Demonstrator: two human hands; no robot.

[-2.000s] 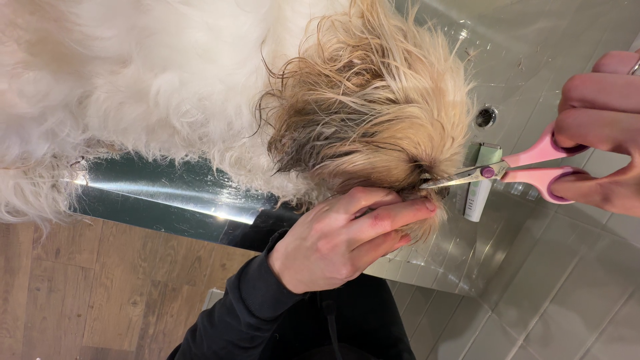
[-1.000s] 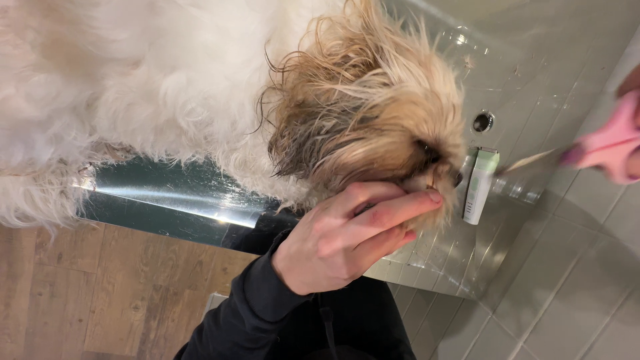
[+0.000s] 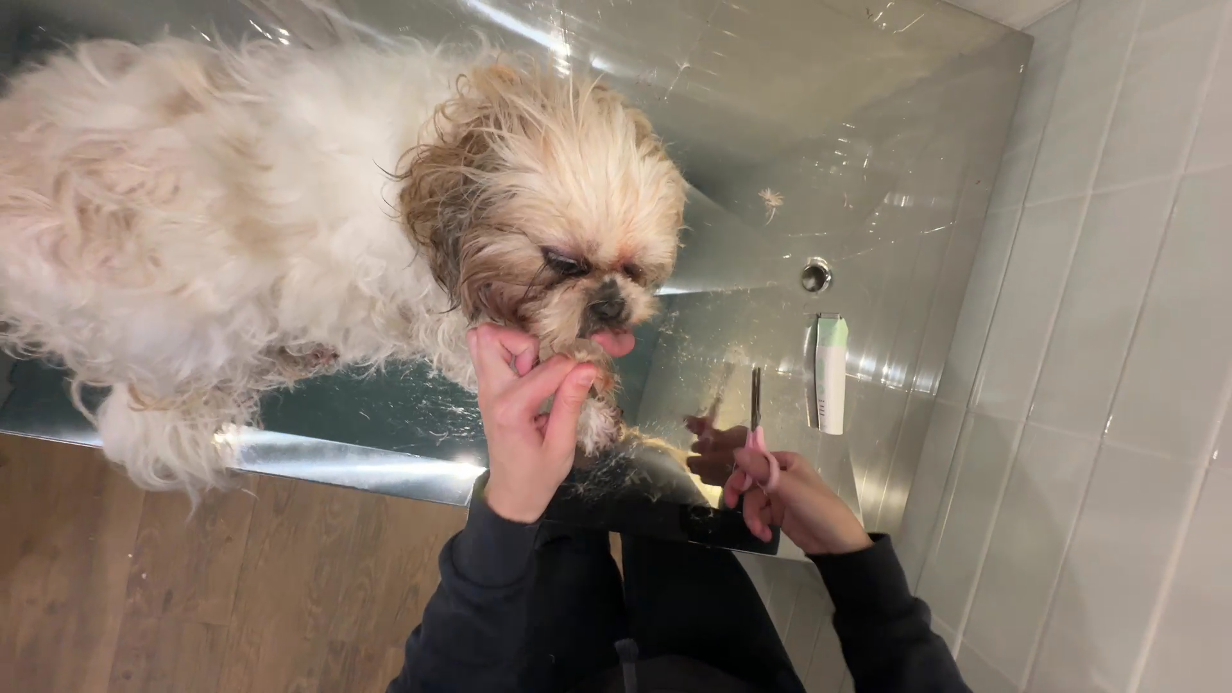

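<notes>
A shaggy white and tan dog [image 3: 289, 202] lies on a shiny metal table, its head turned toward the right and its tongue out. My left hand [image 3: 525, 414] is at the dog's chin, with thumb and fingertips pinched together by the muzzle fur; whether fur is held between them cannot be told. Below the muzzle, a front paw [image 3: 599, 428] rests beside that hand. My right hand [image 3: 794, 496] holds pink-handled scissors [image 3: 757, 423] over the table, the blades pointing away from me and close together, apart from the dog.
A white and green hair clipper [image 3: 831, 375] lies beyond the scissors, near a round hole [image 3: 815, 276] in the metal table [image 3: 866, 125]. A small tuft of hair [image 3: 770, 200] and loose clippings lie on the surface. Tiled wall [image 3: 1088, 385] stands at the right; wooden floor [image 3: 231, 577] is below left.
The scissors were at the dog's face two seconds ago; my right hand has drawn them away, now low over the table. The dog's face shows more. The view has shifted widely.
</notes>
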